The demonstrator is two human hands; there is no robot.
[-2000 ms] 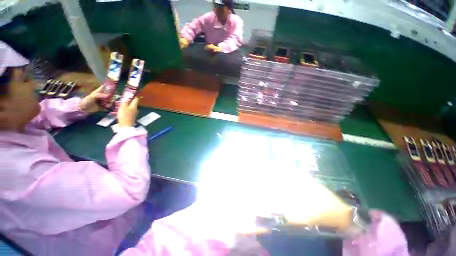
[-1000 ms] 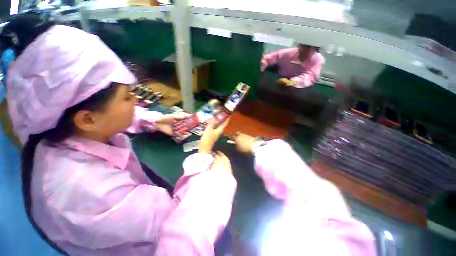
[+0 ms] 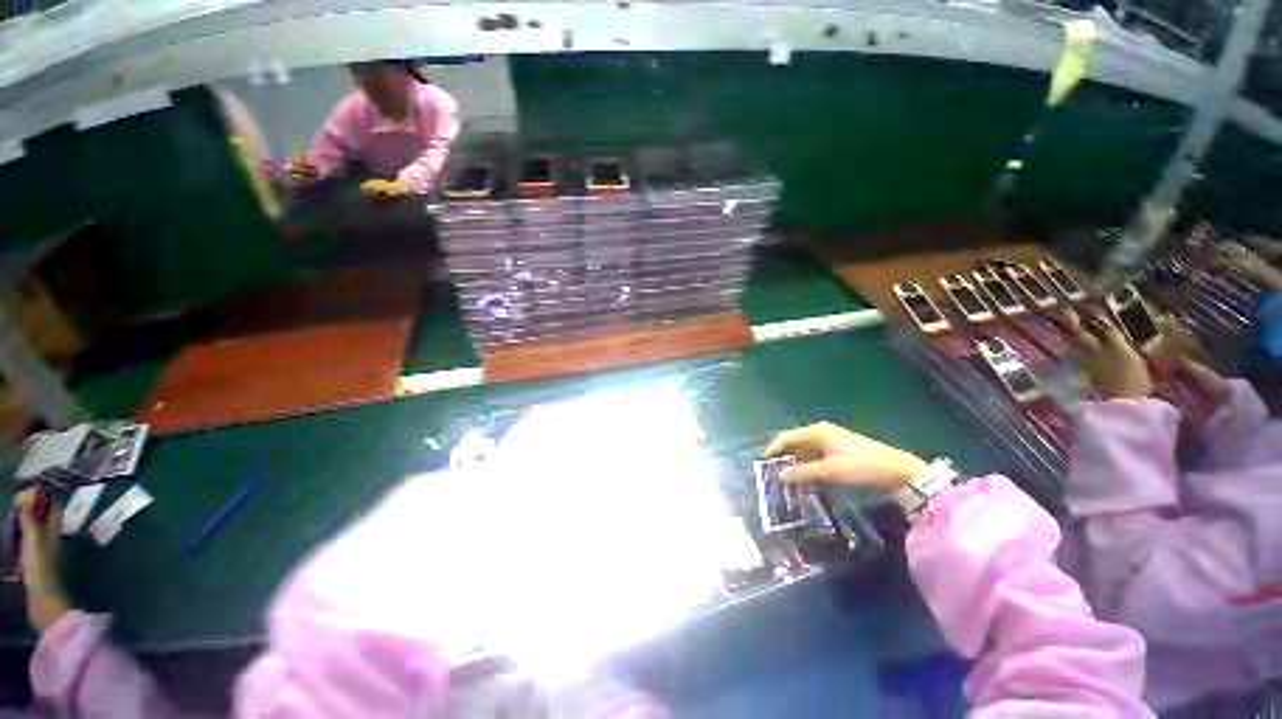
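My right hand [image 3: 841, 457], with a white watch at the wrist, holds a small flat white-and-dark rectangle [image 3: 779, 495] between its fingertips, palm down. It is over the right end of a shiny clear blister tray [image 3: 731, 541]. I cannot tell whether the rectangle is a battery or a card. Strong white glare covers most of the tray, so its pockets are hidden. My left sleeve [image 3: 352, 604] shows at the bottom, left of centre. My left hand is lost in the glare.
Stacked trays [image 3: 605, 267] with closed phones on top stand on a wooden board [image 3: 619, 347]. Left are a pen [image 3: 225, 510], white cards [image 3: 121, 514] and a neighbour's hand [image 3: 40, 527]. Right, another person's hands hold a phone [image 3: 1132, 318] beside a tray of phones [image 3: 921, 308].
The view swung left towards the neighbour, then back right. The arm reaching to the neighbour's cards is gone from there. My right hand now holds the flat rectangle over the tray.
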